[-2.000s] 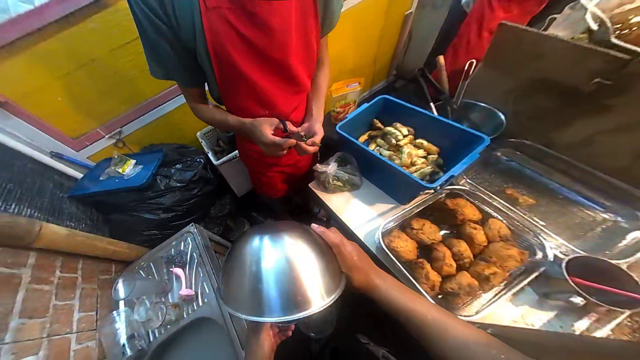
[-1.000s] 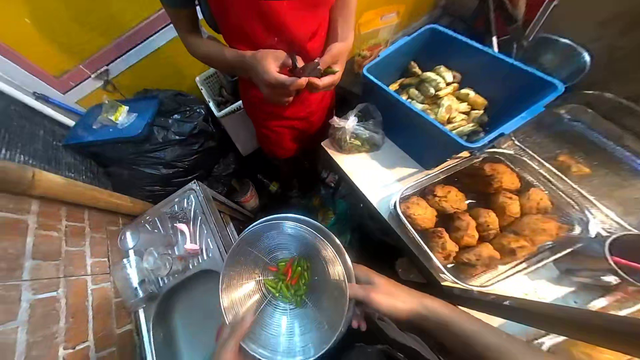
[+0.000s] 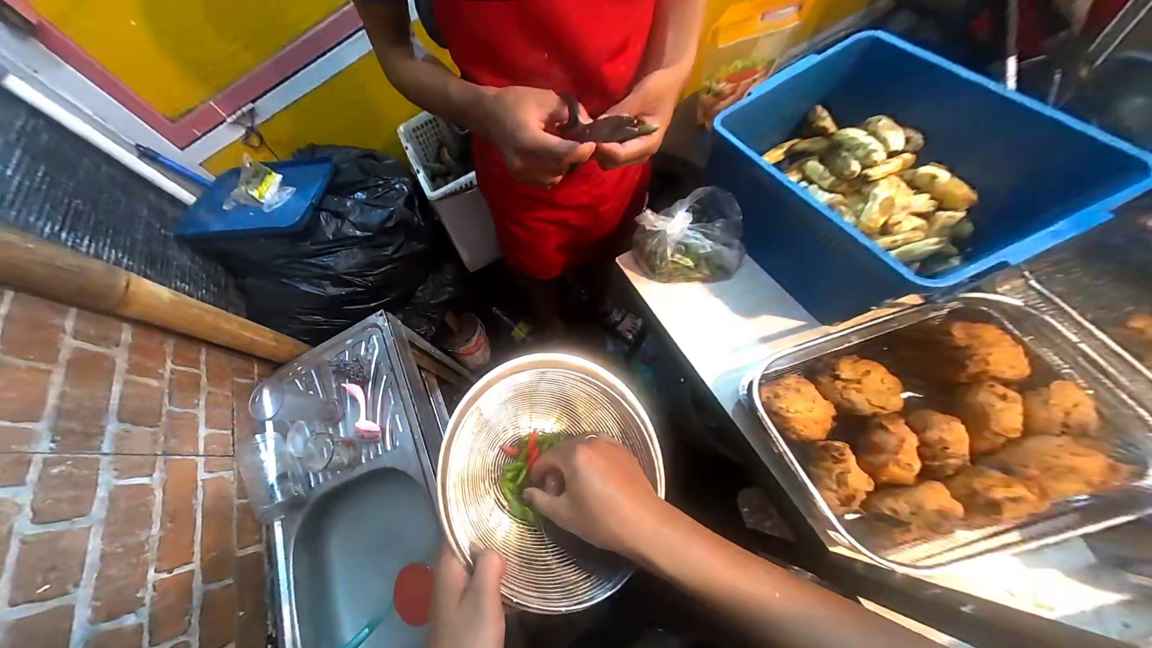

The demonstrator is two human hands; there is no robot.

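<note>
My left hand (image 3: 470,594) grips the lower left rim of a round metal bowl (image 3: 576,378) with fine rings on its inside. Green chillies (image 3: 515,481) and a few red chillies (image 3: 533,448) lie in the middle of the bowl. My right hand (image 3: 589,486) reaches in from the right, its fingers bent down on the chillies; its palm side is hidden, so whether it has closed on any of them does not show. The bowl is beside a steel sink (image 3: 360,549), to the sink's right.
A person in a red apron (image 3: 549,54) faces me, handling a dark item. On the right are a blue tub (image 3: 765,207) of pale food pieces, a clear tray (image 3: 760,432) of fried balls and a tied plastic bag (image 3: 688,238). Glasses (image 3: 310,445) stand by the sink.
The bowl, seen from its rounded outside two seconds ago, now shows its inside with the chillies. My right hand has moved from the bowl's right side into it. The view has come closer.
</note>
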